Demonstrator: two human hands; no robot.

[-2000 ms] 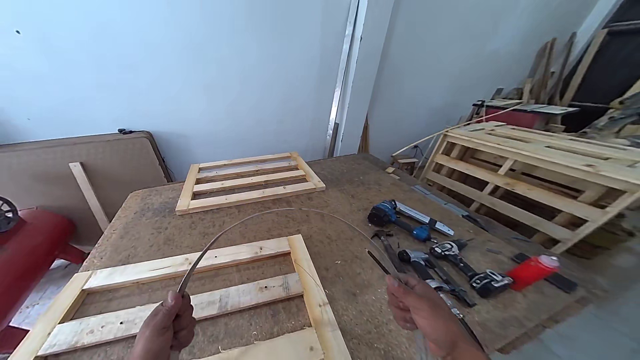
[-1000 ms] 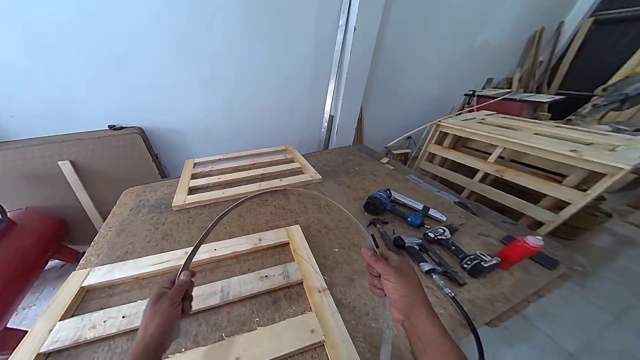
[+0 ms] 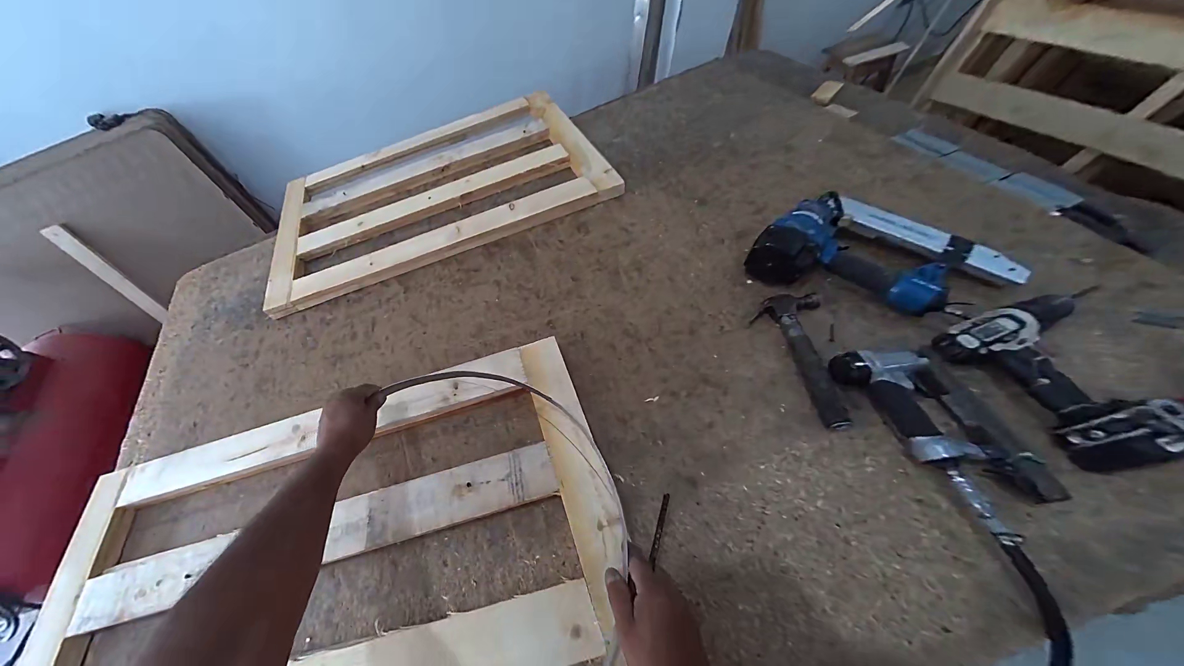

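A thin, flexible strip arches between my hands over the near slatted wooden frame. My left hand grips one end above the frame's far rail. Near the frame's right side, my right hand holds the other part of the strip, and a short dark pencil-like piece sticks up from its fingers. A thin curved line shows on the frame's right-hand board. A second slatted wooden frame lies farther back on the workbench.
On the right side of the bench lie a blue nail gun, a claw hammer, an air tool with a black hose, and a cordless drill. Slatted woodwork stands beyond. A red tank is at left.
My left hand has moved from the near frame's middle to its far rail. My right hand has come closer to the frame's right side, and the strip arches over that corner. The view has moved closer.
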